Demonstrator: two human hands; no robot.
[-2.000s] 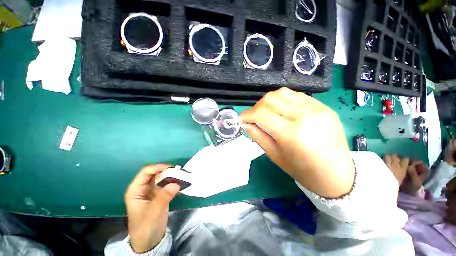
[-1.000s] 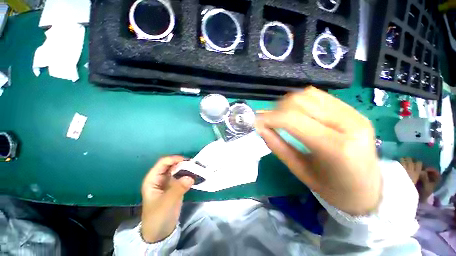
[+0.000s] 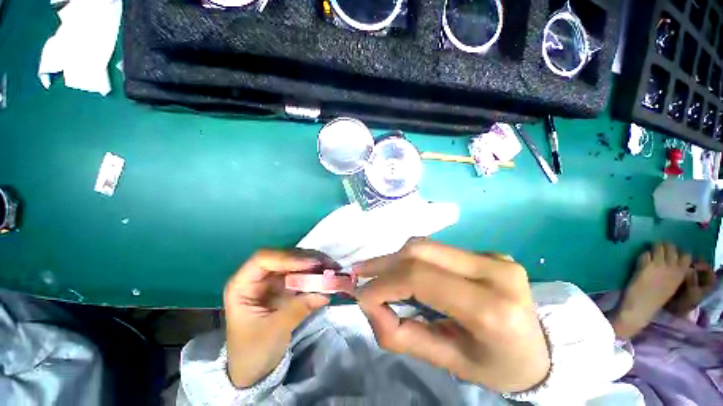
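My left hand (image 3: 265,309) holds a watch case (image 3: 317,282) edge-on between thumb and fingers, its pale white-pink side band facing up. My right hand (image 3: 456,305) is at the right end of the case, thumb and index finger pinched together at its edge. Whether a small part is between these fingertips cannot be told. A white wipe (image 3: 372,230) lies on the green mat just beyond the hands. A clear round dish (image 3: 393,166) stands behind the wipe, with a clear round lid (image 3: 345,146) overlapping it at the left.
A black foam tray (image 3: 238,71) with ringed watch heads spans the back. A wooden stick (image 3: 448,158), crumpled wrapper (image 3: 495,148), tweezers (image 3: 537,154) and black pen (image 3: 553,144) lie right of the dish. Another person's hands (image 3: 662,273) are at the right.
My right hand has come from beside the dish to the watch case. My left hand has turned the case so its pale band shows. The stick, wrapper, tweezers and pen are now uncovered.
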